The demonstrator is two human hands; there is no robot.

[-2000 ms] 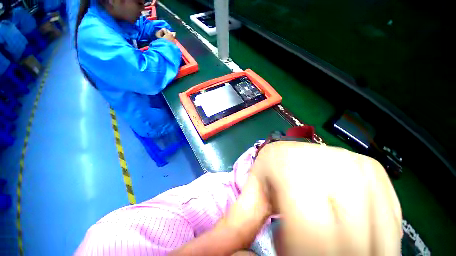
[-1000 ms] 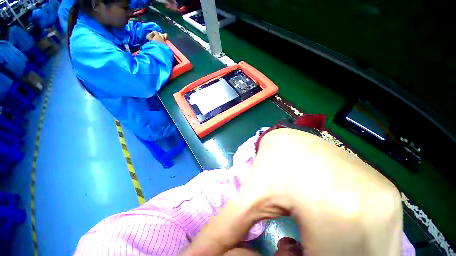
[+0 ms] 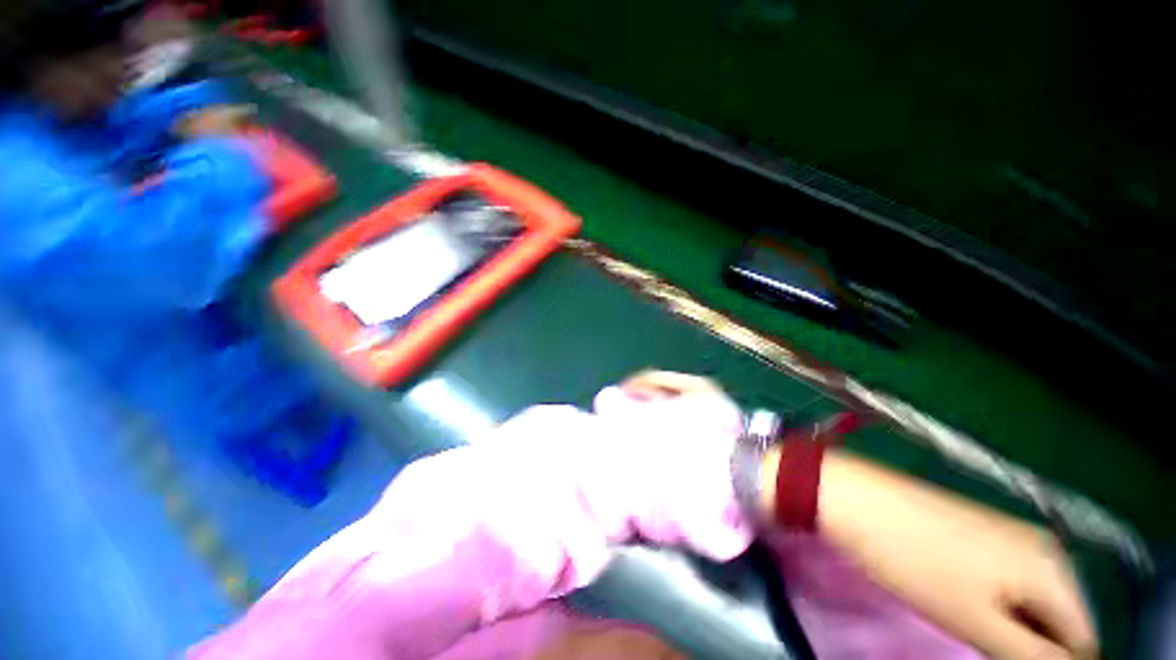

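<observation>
The view is blurred. An opened tablet [image 3: 402, 271] with a large silver-grey plate lies in a red-orange foam tray [image 3: 445, 338] on the dark-green bench. My left hand [image 3: 987, 567] is at the lower right, away from the tray, its fingers curled and partly cut off by the bottom edge. I cannot tell if it holds anything. A dark red wrist strap [image 3: 798, 482] and a watch [image 3: 751, 467] are on that wrist. Small patches of skin show at the pink sleeve's top edge and at the bottom edge; I cannot tell whether they are my right hand.
A person in a blue smock [image 3: 110, 245] sits at the left beside another red-orange tray [image 3: 294, 181]. A pale post [image 3: 368, 65] stands beyond the bench. A dark device [image 3: 787, 273] lies on the green conveyor [image 3: 671, 219], past the peeling edge strip [image 3: 722, 329].
The view has shifted, so the tray and the seated person appear further left. My left hand has moved right and down from the middle, uncovering the strap and watch. The tablet still lies in its tray.
</observation>
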